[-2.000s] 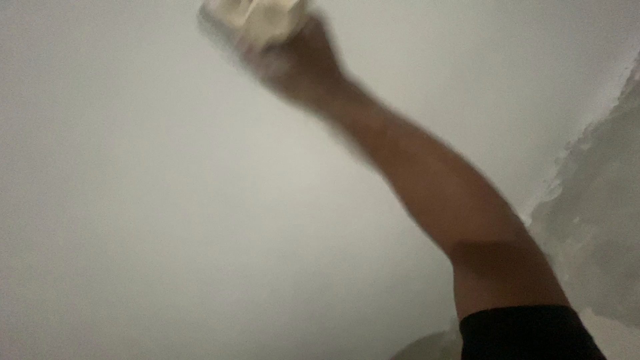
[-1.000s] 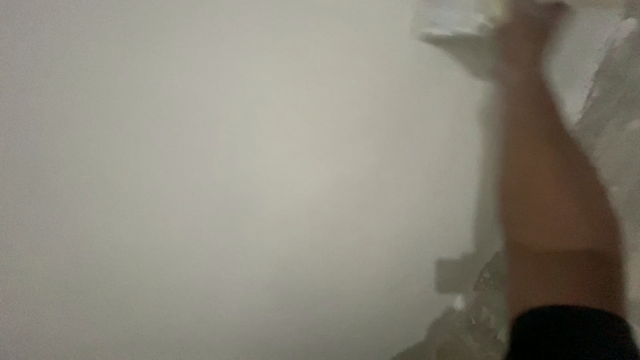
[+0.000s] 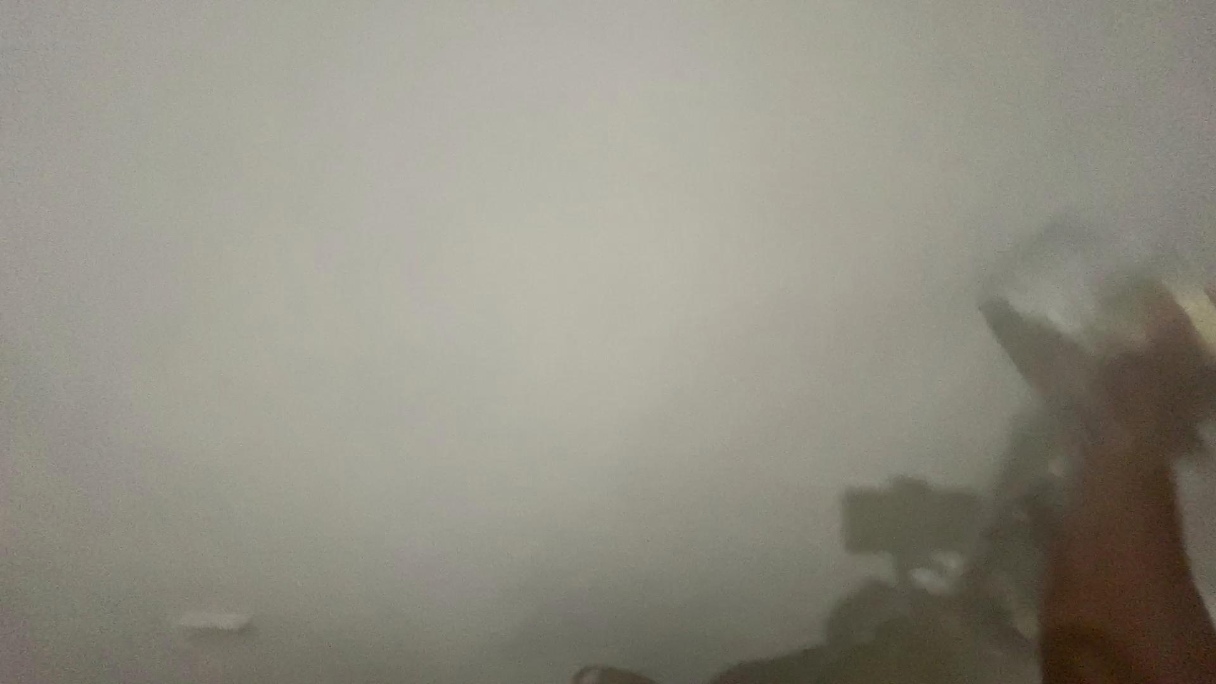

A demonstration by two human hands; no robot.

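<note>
At the right edge, my right hand (image 3: pixel 1149 380) is closed on a blurred, pale hand tool (image 3: pixel 1073 294) with a flat whitish face, possibly a plastering or sanding tool. The tool lies against or close to a smooth whitish wall (image 3: pixel 570 285); whether it touches cannot be told. A bit of something pale yellow shows beside my hand. My forearm reaches up from the lower right corner. My left hand is out of view.
A dark shadow (image 3: pixel 907 518) falls on the wall at the lower right, near a rough grey patch. Low on the left, a small white oblong thing (image 3: pixel 217 621) shows against the wall. Part of a dark rounded shape (image 3: pixel 613 675) shows at the bottom edge.
My right hand with the tool was at the top, left of centre, two seconds ago, then at the upper right; now it is lower at the right edge. The view has shifted.
</note>
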